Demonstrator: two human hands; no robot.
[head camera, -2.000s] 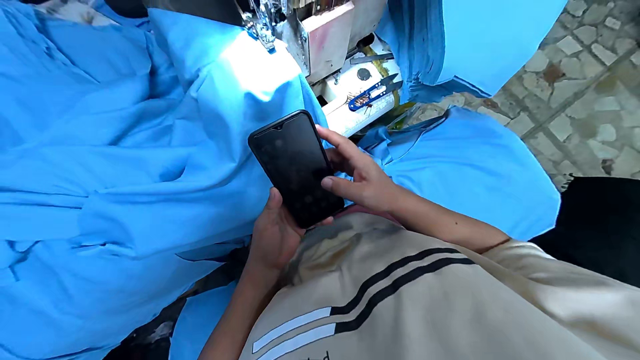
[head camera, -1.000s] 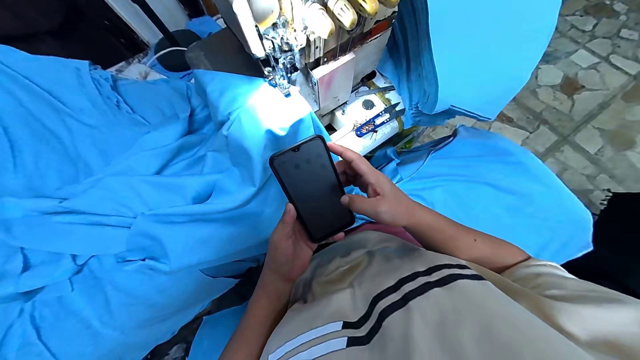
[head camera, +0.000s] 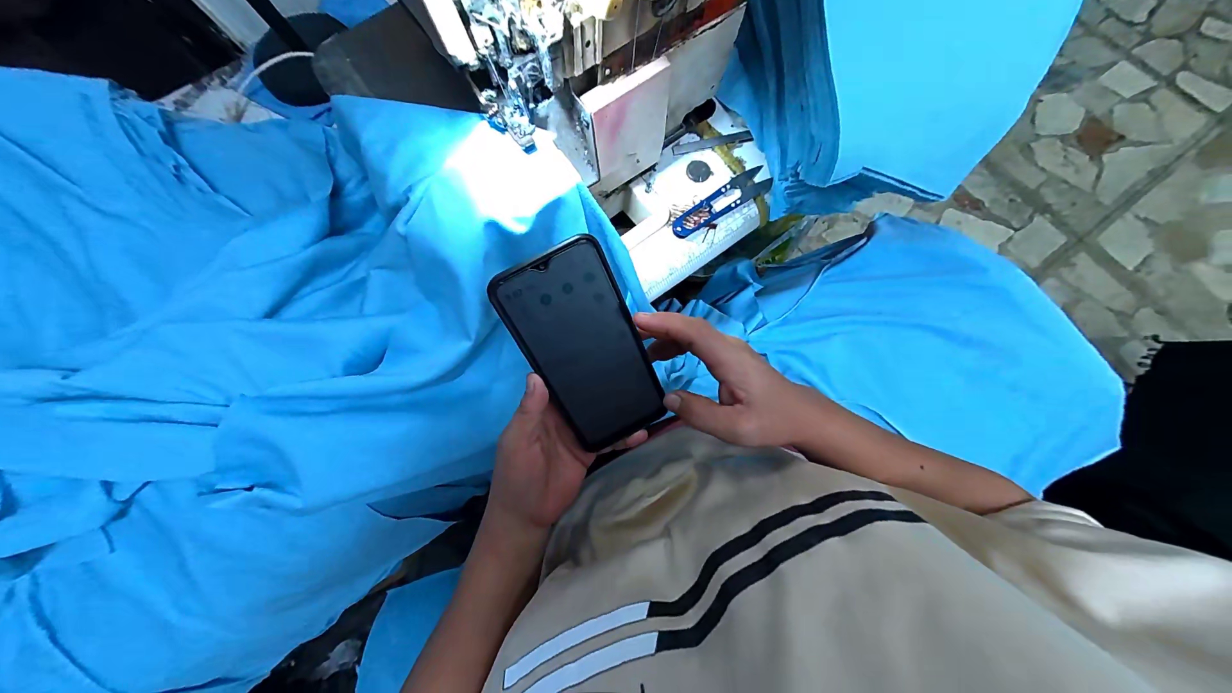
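A black smartphone (head camera: 582, 346) with a dark screen lies in my left hand (head camera: 544, 462), whose palm is under its lower end and whose thumb is along its left edge. My right hand (head camera: 736, 385) is at the phone's right side, thumb at the lower right corner and index finger near the edge. Whether it bears any of the phone's weight, I cannot tell. Beyond the phone, light blue fabric (head camera: 318, 356) runs up to the needle and presser foot area of an industrial sewing machine (head camera: 626, 125), under a bright lamp spot.
Blue-handled thread snips (head camera: 717, 204) rest on the white machine bed (head camera: 698, 250). Stacked blue fabric panels (head camera: 895, 87) hang at the upper right, with another blue piece (head camera: 943, 337) below them. Stone-patterned floor (head camera: 1126, 164) and a black cloth (head camera: 1174, 452) are at the right.
The right thumb, over the phone's screen two seconds ago, is now at its lower right corner. The right fingers have opened a little away from the phone's side. The view has shifted slightly.
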